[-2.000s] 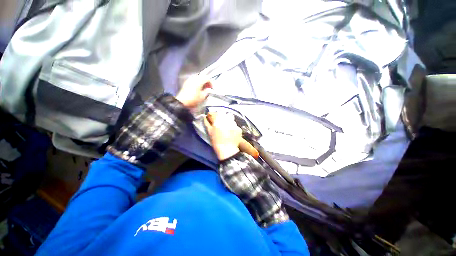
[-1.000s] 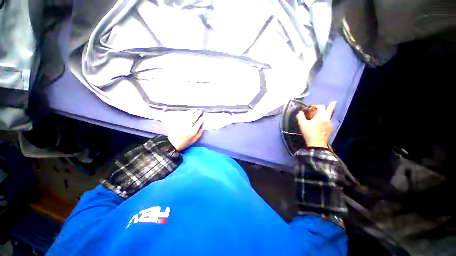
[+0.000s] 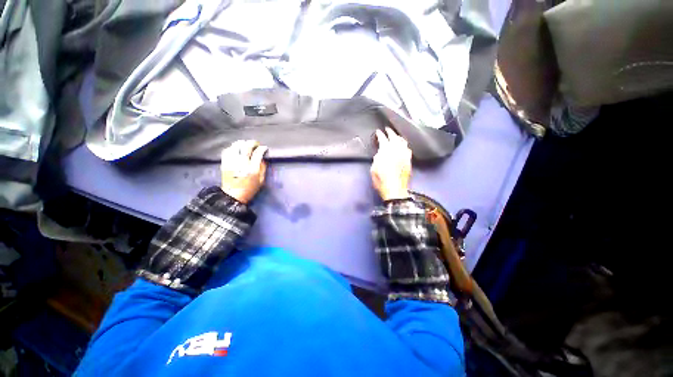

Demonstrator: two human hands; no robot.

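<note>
The grey garment [image 3: 310,136] lies on the lavender ironing table, its near edge folded over so a dark grey band faces up. A tiny dark label [image 3: 260,110] shows on that band. My left hand [image 3: 244,170] grips the near edge left of centre. My right hand [image 3: 392,163] grips the same edge to the right, fingers curled over it. The steam iron [image 3: 448,243] is parked at the table's right near edge, partly hidden by my right sleeve, with a small black loop beside it.
The lavender table [image 3: 317,221] has a few damp-looking spots near me. Other grey garments [image 3: 18,110] hang at the left. A brown-grey padded form [image 3: 616,55] stands at the upper right. The iron's cord [image 3: 494,324] trails off at the lower right.
My right hand has let go of the iron and moved left onto the garment's edge. My left hand has shifted left. The near edge is now folded over, showing the dark band and label.
</note>
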